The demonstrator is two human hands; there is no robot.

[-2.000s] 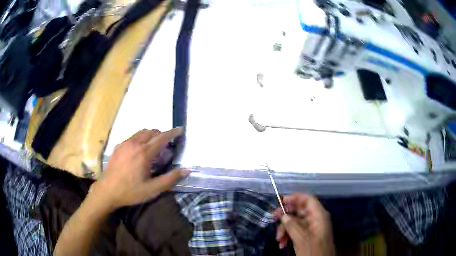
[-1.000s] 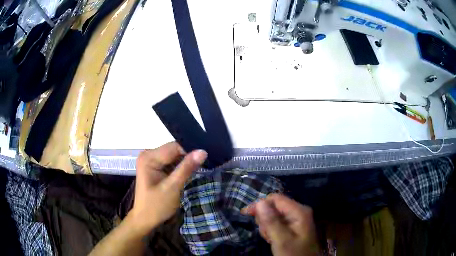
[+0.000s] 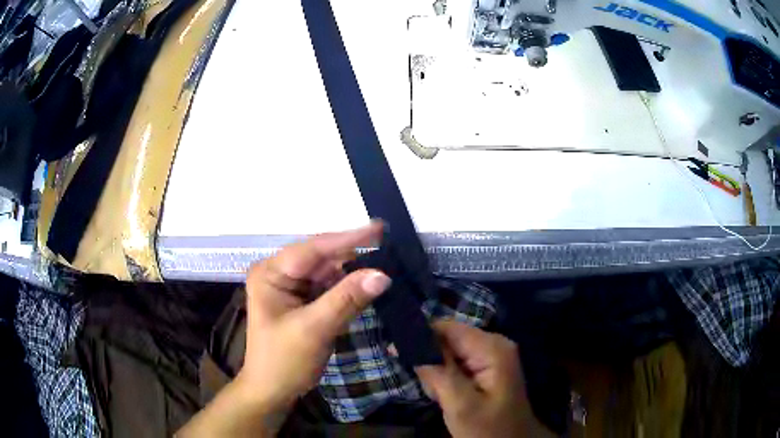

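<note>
A long dark band runs from the top of the white table down over its front edge. My left hand pinches the band near the table edge between thumb and fingers. My right hand holds the lower end of the band over my lap. Part of the band is folded or overlapped between the hands; the exact layering is hard to tell. Plaid cloth and brown cloth lie below on my lap.
A taped brown carton with dark strips stands at left. The JACK sewing machine is at upper right, with a black flat pad. Snips lie at far right. A ruler tape follows the table edge.
My left hand has shifted slightly right with the band. The band's free end has swung down from the tabletop, and my right hand, previously beside it, now grips the lower end.
</note>
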